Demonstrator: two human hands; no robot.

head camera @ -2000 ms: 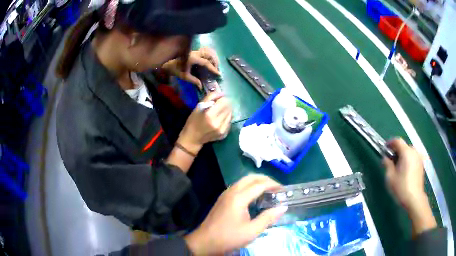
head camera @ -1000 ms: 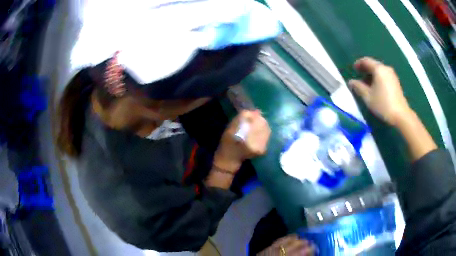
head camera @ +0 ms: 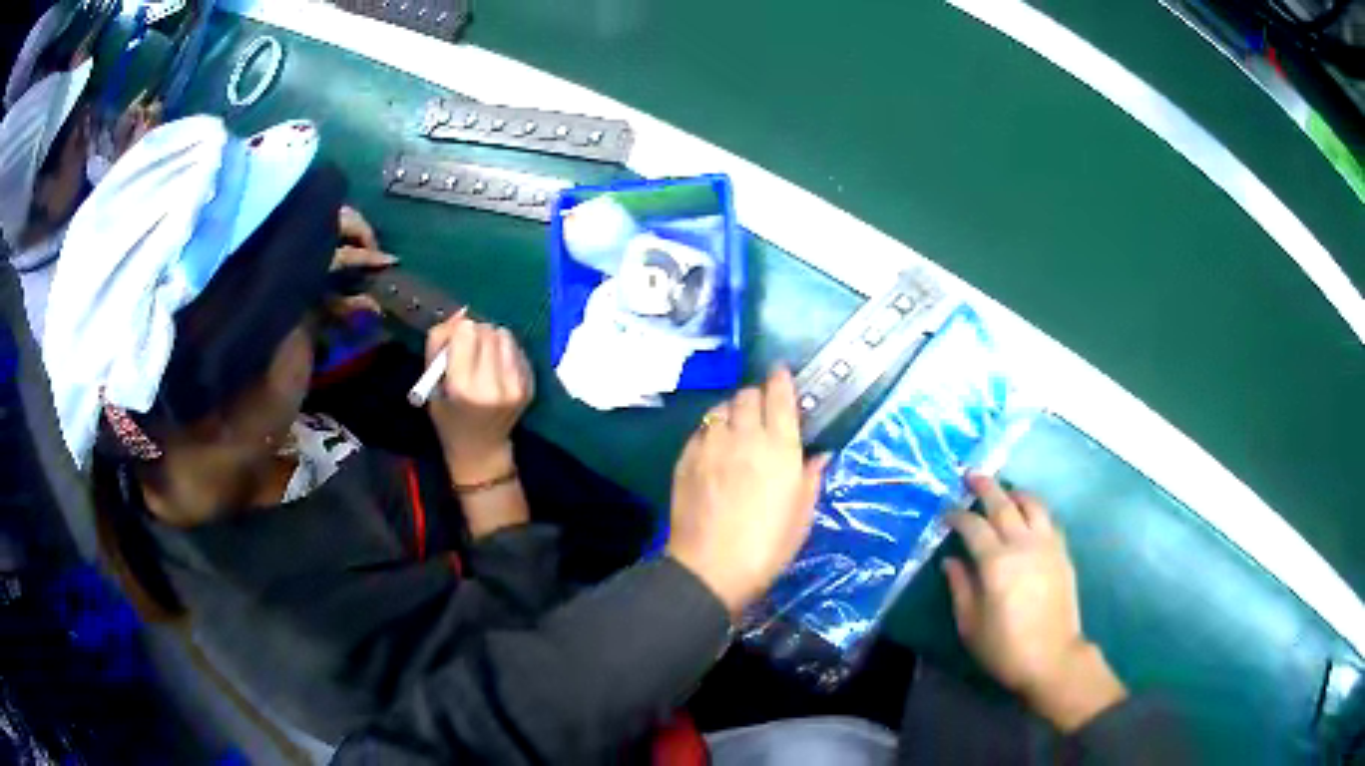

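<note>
A grey metal strip (head camera: 871, 347) with a row of pale square spots lies slanted beside a clear plastic bag (head camera: 898, 472) with blue material. My left hand (head camera: 744, 486) is at the strip's near end, fingers and thumb on either side of it; the hand hides that end. My right hand (head camera: 1021, 599) is at the bag's right edge, its fingertips near a pale edge of film. Its fingers are bent and apart, and no strip is in it.
A blue bin (head camera: 726, 285) holds white tissue and a round-topped container. Two strips (head camera: 527, 129) lie behind it. A person at the left holds a white pen (head camera: 430, 377) over another strip. A dark ridged block (head camera: 412, 12) and a clear ring (head camera: 255, 71) lie farther back.
The view has turned. My right hand has come from over the green surface to the bag's edge. My left hand has moved up to the strip's end. The strip in my right hand earlier is gone.
</note>
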